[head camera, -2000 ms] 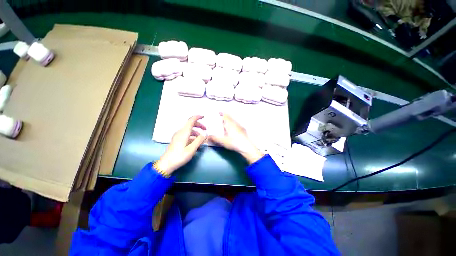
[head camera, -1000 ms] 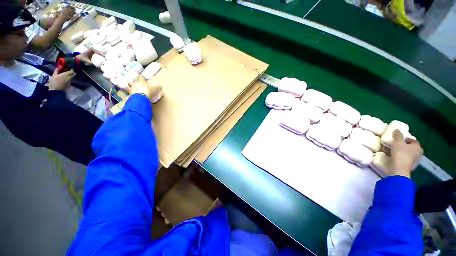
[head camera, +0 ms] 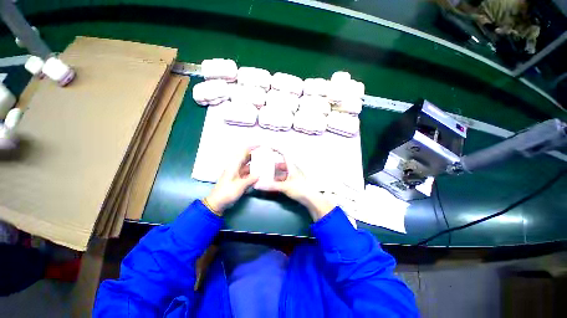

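A white oblong unit (head camera: pixel 263 166) is held upright between my two hands, above the near edge of the white mat (head camera: pixel 217 140). My left hand (head camera: pixel 233 180) grips its left side and my right hand (head camera: pixel 296 185) grips its right side. Behind them, several white units with pinkish edges (head camera: pixel 276 118) stand in rows along the mat's far part. One unit at the far right end of the rows (head camera: pixel 341 79) sits a little out of line. The underside of the held unit is hidden.
Stacked cardboard sheets (head camera: pixel 93 124) lie on the left, with a few loose units (head camera: pixel 58 71) on and beside them. A metal-fronted box (head camera: pixel 423 143) on a grey arm (head camera: pixel 516 146) stands right of the mat, with a dark cable. A white sheet (head camera: pixel 387 210) lies at the mat's right corner.
The view has turned back from the left. My left hand has come from the far-left pile and my right hand from the right end of the rows; both now hold one unit.
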